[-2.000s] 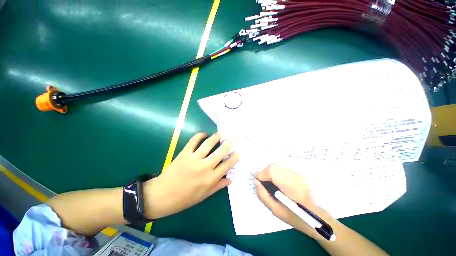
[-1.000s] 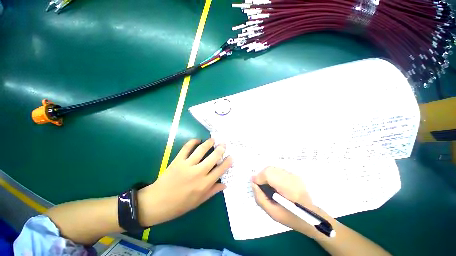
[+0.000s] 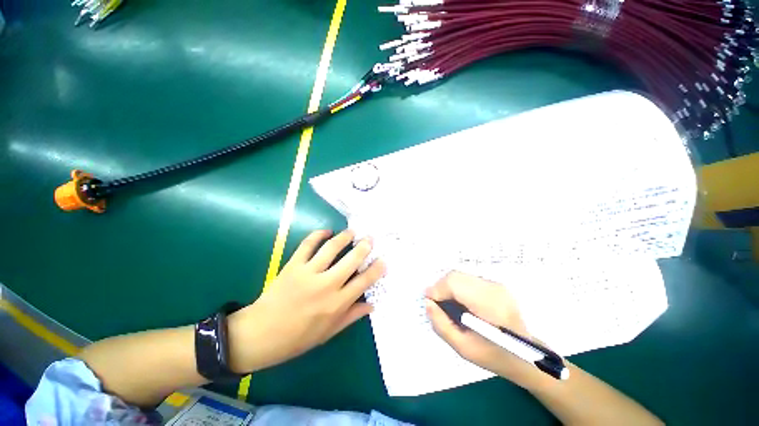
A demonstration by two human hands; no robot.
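Observation:
White record sheets [image 3: 533, 183] with printed text and a ruled grid lie on the green mat, the upper sheet folded back and curling at the right. My right hand [image 3: 478, 320] holds a white pen [image 3: 508, 339] with a black grip and black end, its tip side down at the lower sheet's left part. The pen tip is hidden by my fingers. My left hand [image 3: 312, 291] lies flat, fingers spread, its fingertips on the sheets' left edge.
A black cable assembly [image 3: 208, 156] with an orange connector [image 3: 76, 192] lies at the upper left. A maroon wire bundle [image 3: 533, 29] lies behind the sheets. Pale-tipped wires [image 3: 98, 8] show at the top left. A yellow heat gun [image 3: 732, 191] is partly visible at the right edge.
The view has shifted slightly, and pale-tipped wires now show at the top left. My right hand with the pen has moved a little right along the sheet. My left hand stays on the sheets' edge.

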